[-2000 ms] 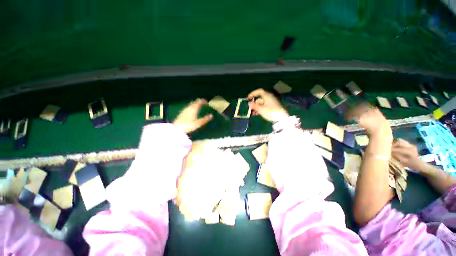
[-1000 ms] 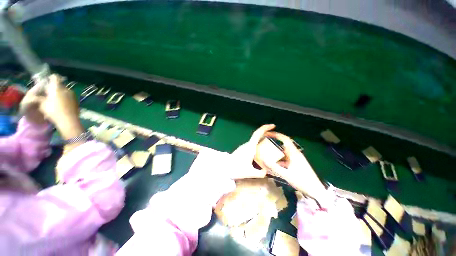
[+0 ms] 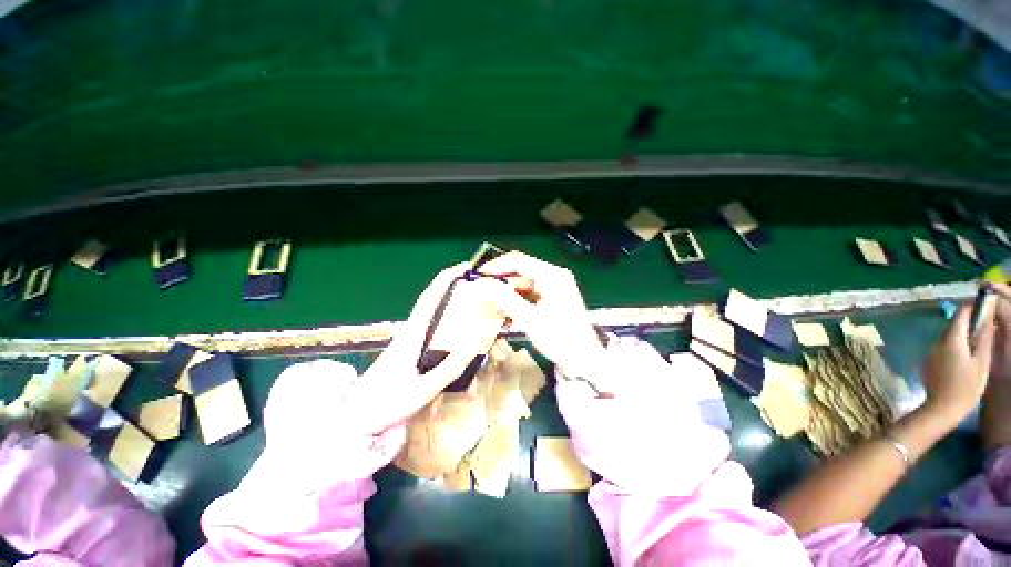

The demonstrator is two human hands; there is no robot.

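My left hand (image 3: 460, 316) and my right hand (image 3: 538, 305) meet in the middle, above the pale bench edge. Between them they hold a dark-edged piece (image 3: 440, 321), mostly covered by the fingers; overexposure hides its detail. A thin dark strip or edge shows at the fingertips; I cannot tell what it is. Below the hands lies a loose pile of ragged tan backing paper (image 3: 477, 432). A flat panel (image 3: 560, 464), tan side up, lies right of the pile.
The green conveyor belt (image 3: 366, 282) carries window-frame pieces (image 3: 268, 266) and tan-and-dark panels (image 3: 645, 227). More panels (image 3: 220, 401) lie on the bench at left and right. A neighbour's hands (image 3: 962, 354) are at far right, near another ragged tan pile (image 3: 848, 399). A pink sleeve shows at lower left.
The view has swung back from the left. My hands were apart over the belt, then came together around a piece, and still hold one together. The left neighbour's hands have left the view.
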